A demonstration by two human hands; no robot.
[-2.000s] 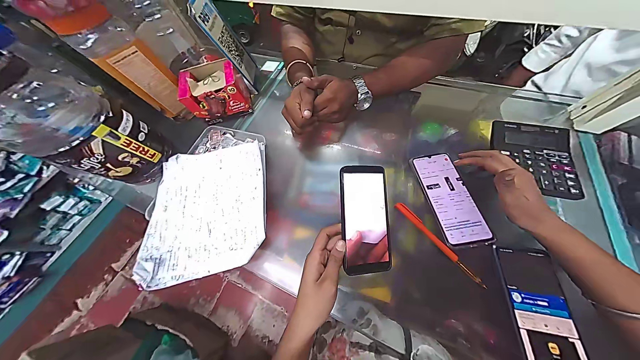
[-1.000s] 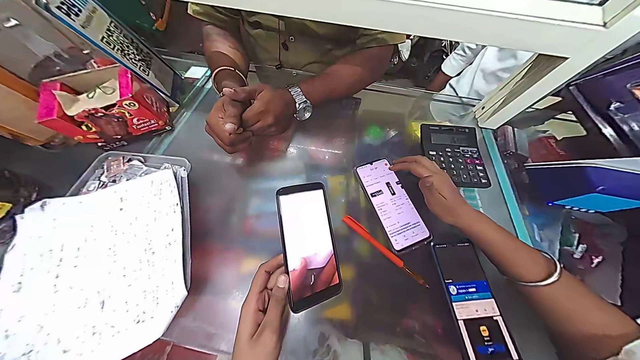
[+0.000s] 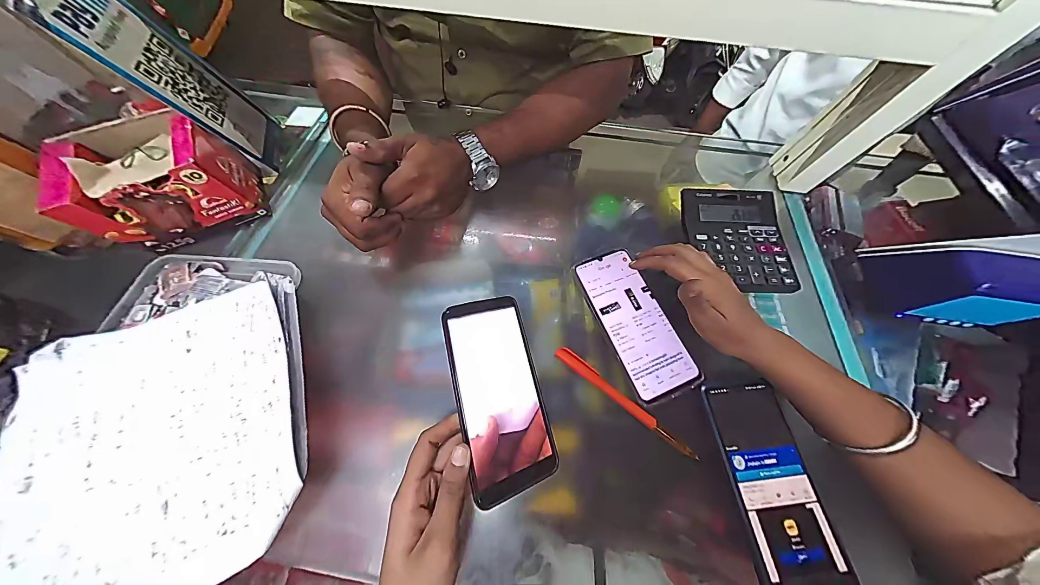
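My left hand [image 3: 431, 504] holds a black smartphone [image 3: 501, 402] by its lower left edge, with the thumb along the front rim; its lit screen shows white and some fingers. My right hand [image 3: 703, 296], with a bangle on the wrist, rests its fingertips at the top right corner of a second smartphone [image 3: 638, 325], which lies on the glass counter showing a web page. An orange pen [image 3: 605, 390] lies between these two phones. A third smartphone [image 3: 776, 479], also lit, lies below my right forearm. Just above my right hand is a black calculator [image 3: 741, 240].
Across the glass counter [image 3: 366, 325], a person's clasped hands [image 3: 398, 187] rest, a watch on one wrist. At left, written paper sheets [image 3: 154, 439] lie over a clear plastic tray [image 3: 284, 268], below a red open box [image 3: 154, 183] and a code stand [image 3: 162, 69]. A white frame [image 3: 853, 122] borders the right.
The view has shifted to the right and nearer the counter. Both my hands keep about the same places at their phones.
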